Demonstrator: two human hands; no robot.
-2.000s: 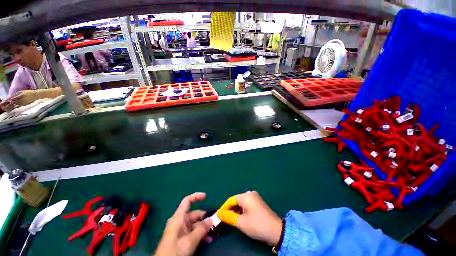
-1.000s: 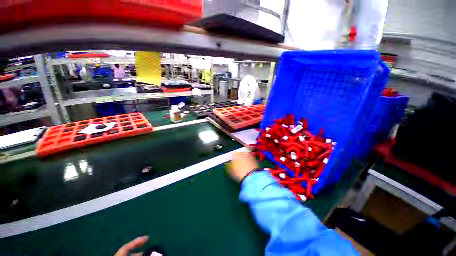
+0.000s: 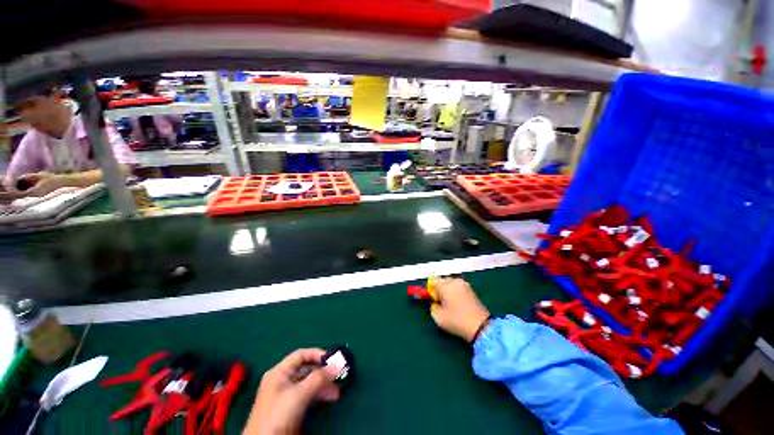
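My left hand holds a round electronic unit, a black disc with a white label, above the green mat at the lower middle. My right hand, with yellow finger cots, is to the right and farther forward. It grips a red spring clamp, mostly hidden by the fingers. The clamp and the unit are apart. Several loaded clamps lie on the mat at the lower left, with black discs in their jaws.
A tilted blue crate at right holds red clamps, some spilling out. Small units lie on the dark conveyor. Compartment trays stand beyond it. A bottle and white wipe are at left. A person sits at far left. A shelf hangs overhead.
My right hand has moved from beside the blue crate back towards the middle and now holds a red clamp. The view has swung left, and my left hand with the unit shows more fully.
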